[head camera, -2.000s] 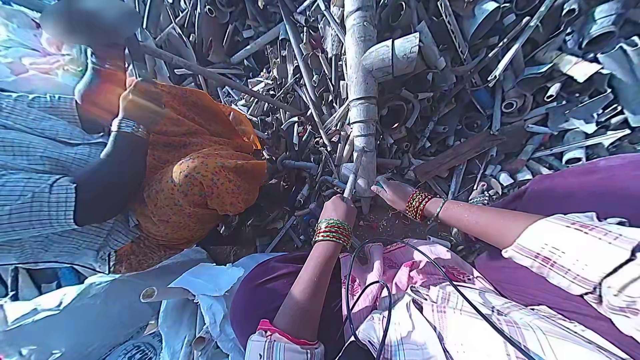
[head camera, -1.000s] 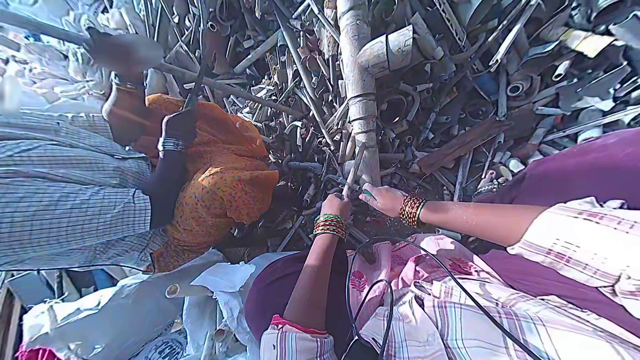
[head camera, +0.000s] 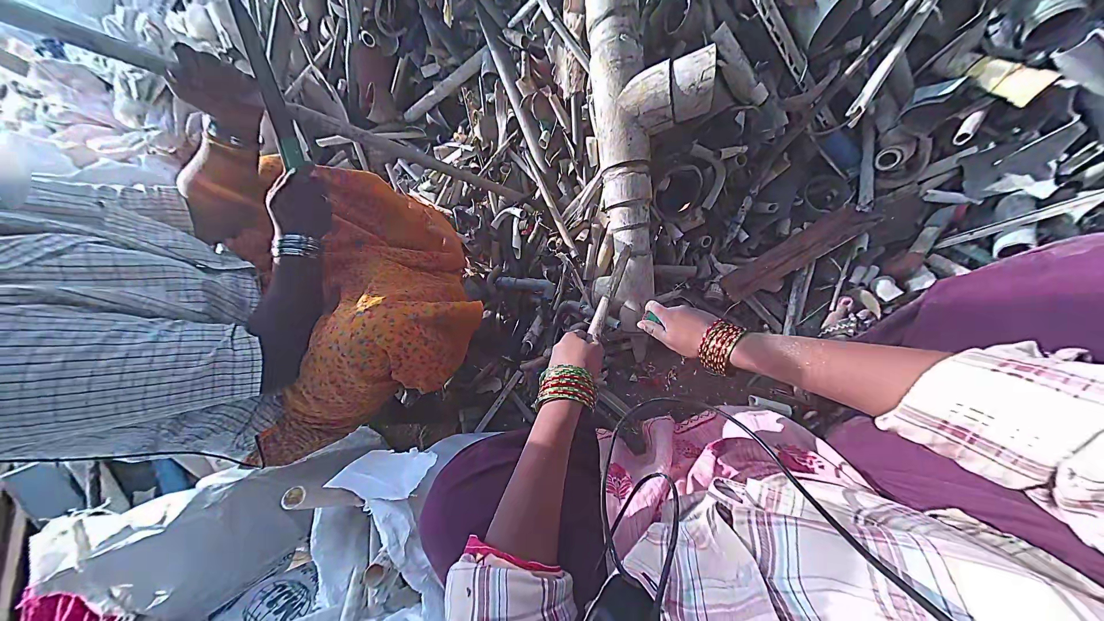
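My left hand (head camera: 576, 352), with red and green bangles at the wrist, is closed around a thin pale rod-like piece (head camera: 601, 315) that slants up beside the lower end of a long, dirty white plastic pipe (head camera: 623, 172). A short elbow branch (head camera: 683, 86) juts from the pipe's right side. My right hand (head camera: 677, 329) sits just right of the pipe's bottom end, fingers curled on a small green thing (head camera: 653, 318) that is mostly hidden. What kind of tool, if any, either hand holds cannot be told.
At the left a co-worker in a checked shirt grips a green and dark bar (head camera: 289, 142). Scrap pipes and a brown flat strip (head camera: 798, 254) cover the ground ahead. White sacks (head camera: 181, 543) lie at the lower left. A black cable (head camera: 776, 474) loops over my lap.
The co-worker's hands and the bar held in them have shifted. My two hands stay close to the pipe's lower end.
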